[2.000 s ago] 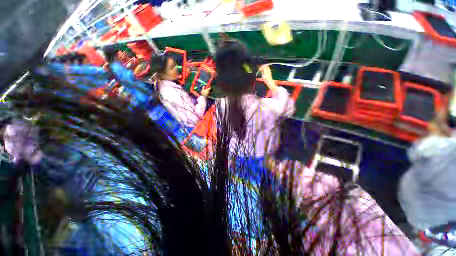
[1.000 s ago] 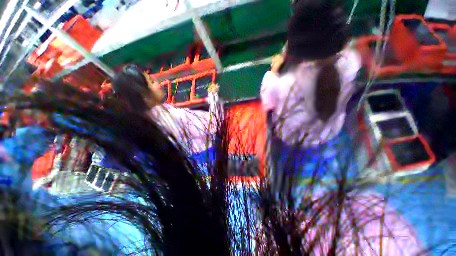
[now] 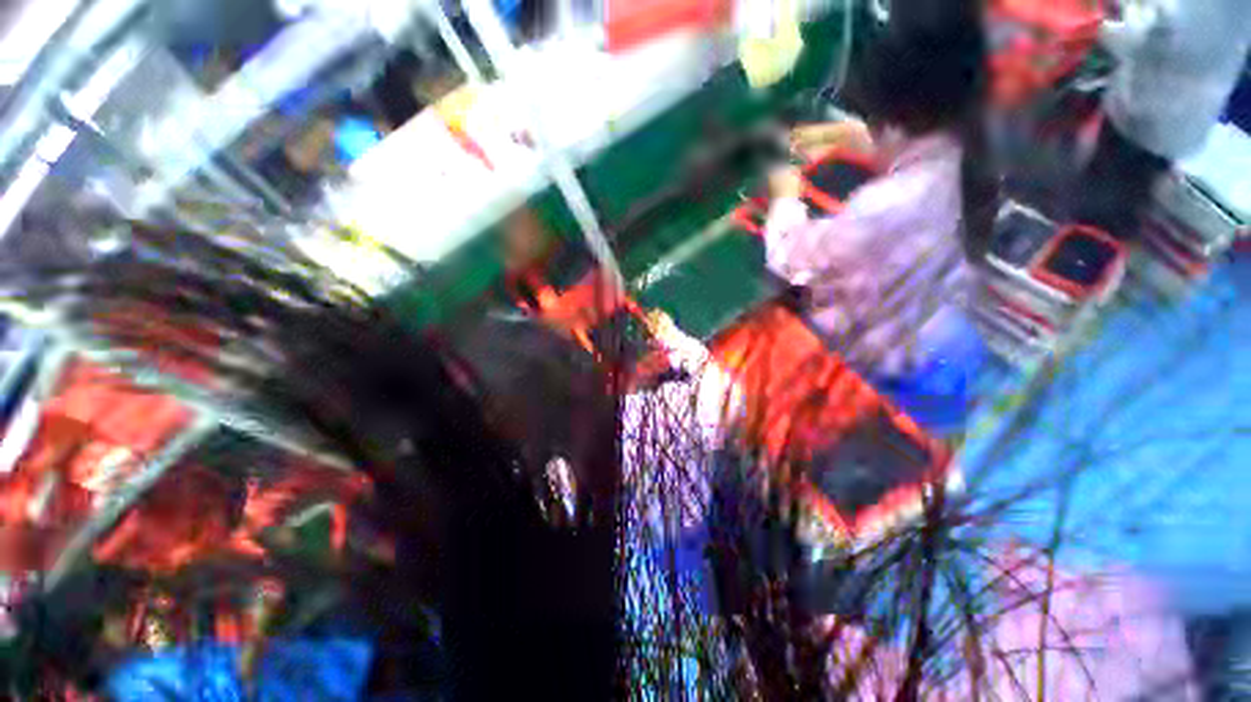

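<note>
Neither of my hands is in view; dark hair covers much of the lower middle. Nearest ahead is a stack of orange trays [image 3: 789,359] with a dark-faced unit in an orange surround [image 3: 867,469] at its lower end. Another orange-framed tablet [image 3: 840,178] is at the line by a person in a pink smock. More orange frames [image 3: 583,305], blurred, lie on the green bench [image 3: 707,285] in front of a second person, partly hidden by the hair.
A person in pink [image 3: 892,254] is at the bench. A layered stack with an orange-framed top unit [image 3: 1080,258] stands on the blue floor [image 3: 1152,398]. A grey-clothed person [image 3: 1177,76] is at upper right. Orange items [image 3: 103,425] fill the left. A pale post [image 3: 574,199] crosses the bench.
The view has tilted and shifted. The orange stack between the two pink-smocked people now appears slanted, lower and further right. The line runs more steeply. A grey-clothed person shows at upper right.
</note>
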